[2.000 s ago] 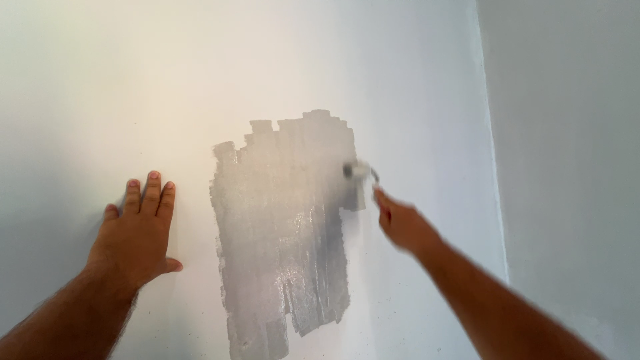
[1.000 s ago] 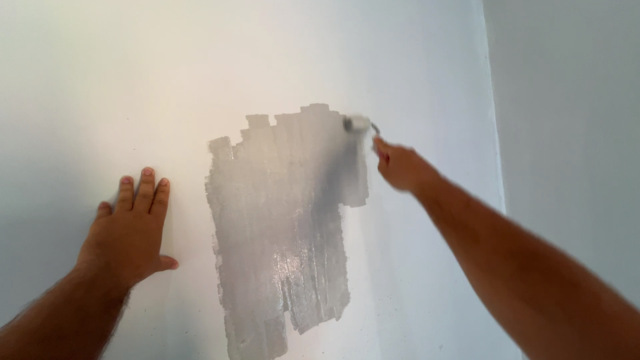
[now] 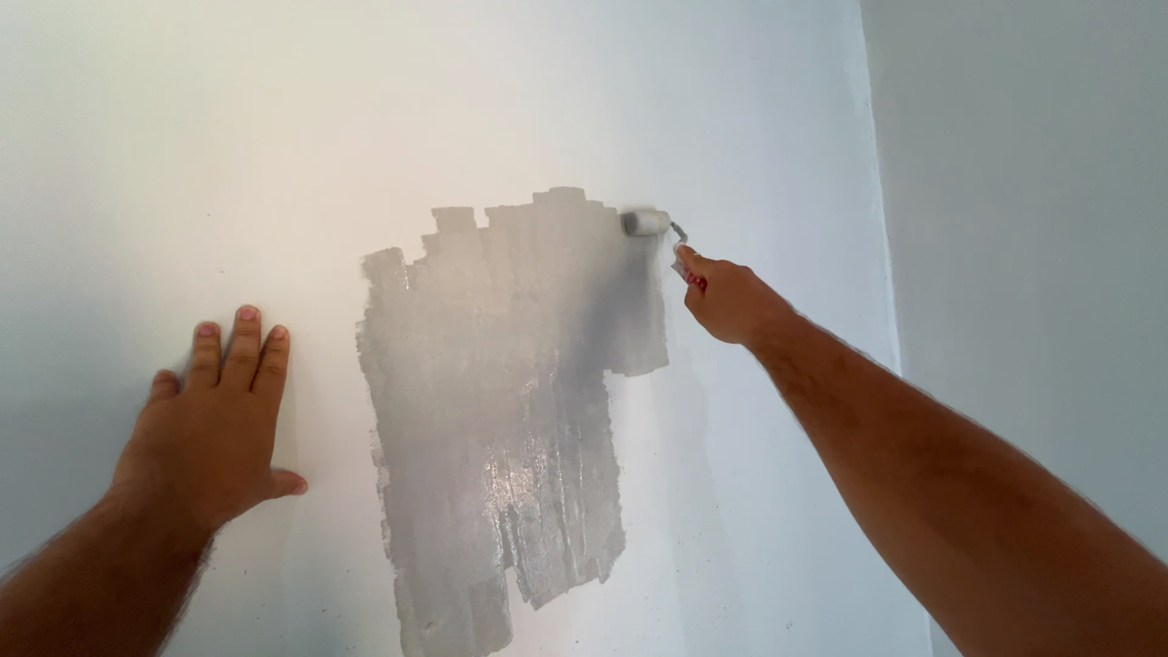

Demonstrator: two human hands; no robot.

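A patch of wet grey paint (image 3: 484, 365) covers the middle of a white wall (image 3: 511, 100), with glossy streaks in its lower part. My right hand (image 3: 730, 297) grips the handle of a mini paint roller, whose reddish part shows between the fingers. The roller's cover (image 3: 646, 223) lies against the wall at the patch's upper right edge; its left end is grey. Flat on the white wall, left of the patch, rests my left hand (image 3: 205, 429) with spread fingers, holding nothing.
At the right, a vertical corner line (image 3: 885, 219) separates the white wall from a greyer wall (image 3: 1022, 201). Small dark specks dot the white surface low down and at the left.
My right hand and the roller have moved up along the patch's right edge since the earliest frame. Grey paint now reaches further right there. My left hand stays on the wall.
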